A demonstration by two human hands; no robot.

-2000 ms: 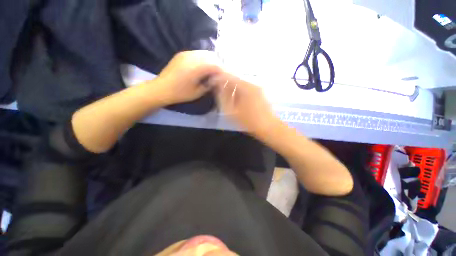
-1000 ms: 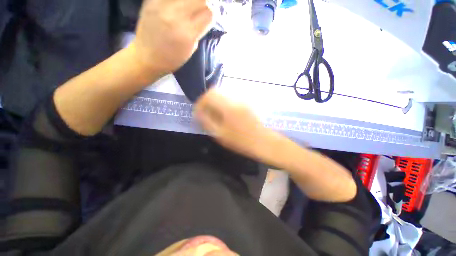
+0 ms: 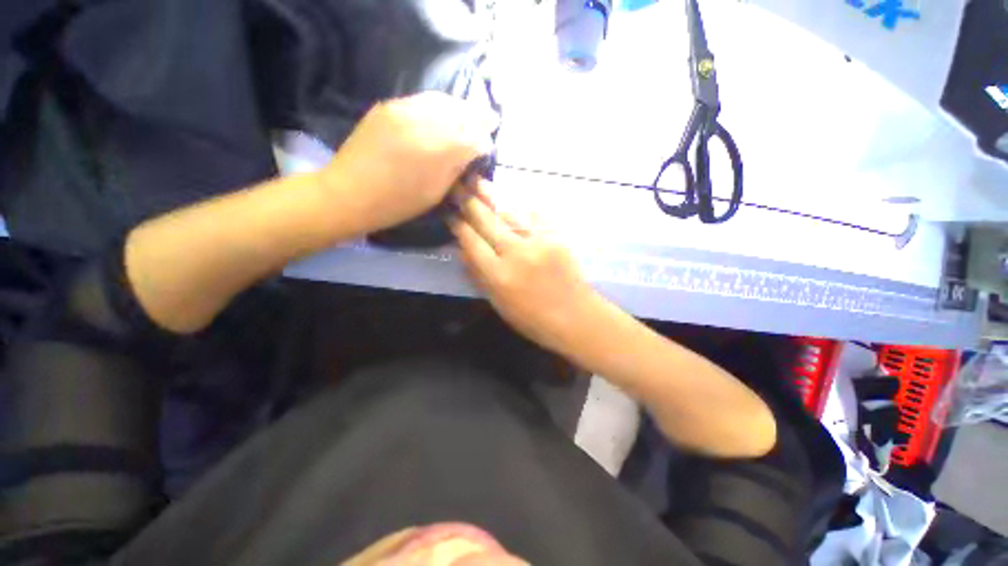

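Observation:
A large dark cloth [image 3: 166, 122] covers the left of the white table. Its folded edge runs up to the needle area, which is washed out by glare. My left hand [image 3: 415, 149] is closed on the cloth edge, just below the needle area. My right hand [image 3: 517, 260] touches the same edge from the lower right, its fingertips pinching the dark fold against my left hand. The exact grip between the fingertips is partly hidden.
Black shears [image 3: 701, 133] lie right of the hands. A grey-blue cylinder [image 3: 579, 35] stands at the top. The ruled table edge [image 3: 752, 285] crosses in front. A red crate [image 3: 917, 404] with scraps sits below at right.
My left hand has come down from the needle area to the cloth edge. My right hand has moved up slightly and now meets it.

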